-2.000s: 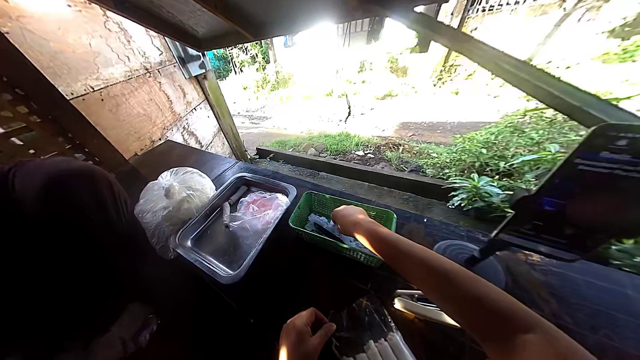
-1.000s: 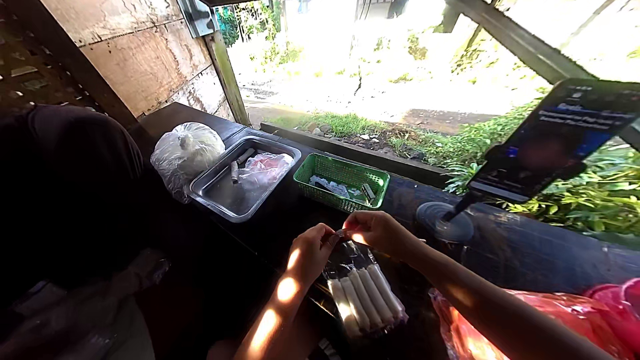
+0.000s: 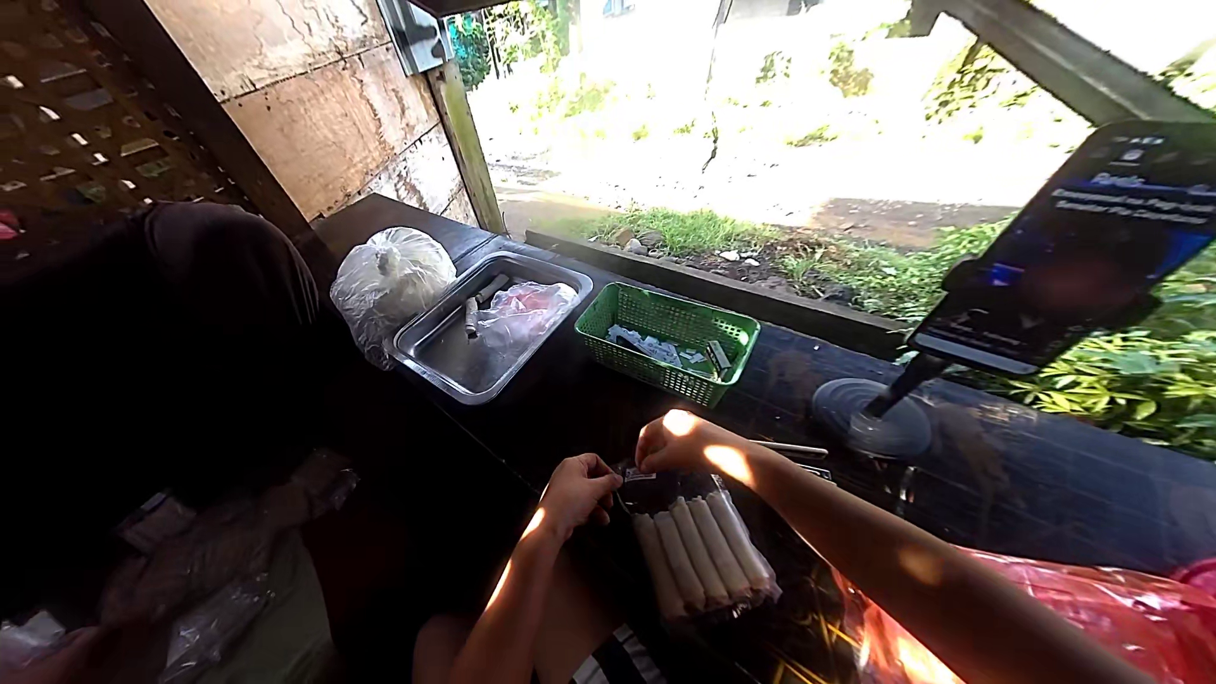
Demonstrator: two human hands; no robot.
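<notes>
A clear plastic bag of several pale rolls (image 3: 703, 556) lies at the table's near edge. My left hand (image 3: 579, 489) pinches the left corner of the bag's top between thumb and fingers. At the same top edge, my right hand (image 3: 670, 445) has its fingertips on the plastic, close to a small printed slip (image 3: 639, 474). Just beyond my hands stands a green plastic basket (image 3: 665, 378) with small white slips and a small dark-and-pale object inside. Part of the bag's upper right edge is hidden by my right forearm.
A metal tray (image 3: 439, 372) holds grey rolls and a plastic bag. Beside it is a tied white plastic bag (image 3: 394, 280). A phone (image 3: 1073, 247) stands on a round-based holder (image 3: 872, 418) at right. Red plastic (image 3: 1054, 608) lies near right. A person (image 3: 161, 380) sits at left.
My right hand has come from inside the green basket back to the top of the bag of rolls. My left hand has closed its fingers on the bag's edge. The view has shifted.
</notes>
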